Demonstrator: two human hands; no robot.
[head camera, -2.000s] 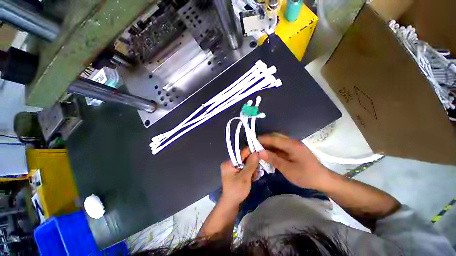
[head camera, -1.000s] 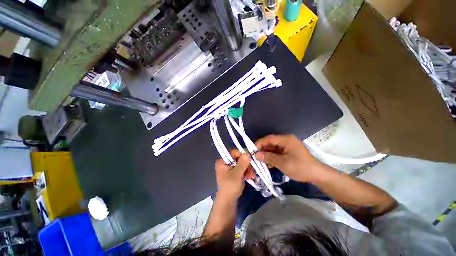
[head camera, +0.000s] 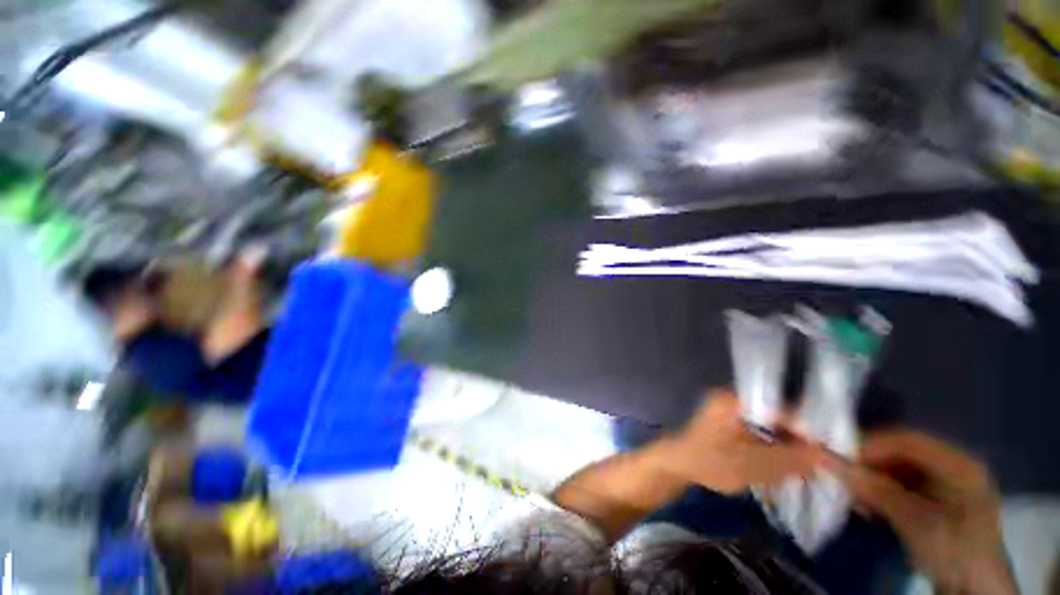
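Note:
The picture is blurred. My left hand grips part of a bundle of white cables near the front edge of the black work mat. My right hand grips the same bundle just to the right, its fingers near my left hand's. A green band shows near the upper end of the bundle. Cable ends hang below my hands. A spread row of other white cables lies on the mat behind my hands.
The press's metal base stands behind the mat. A white disc lies on the green bench's left part. A blue bin stands left of the bench, beside a yellow housing. Another person's arm shows at far left.
The view has swung left, bringing the blue bin and another person into sight. The held bundle's banded end no longer overlaps the cables on the mat. Both hands still grip the bundle.

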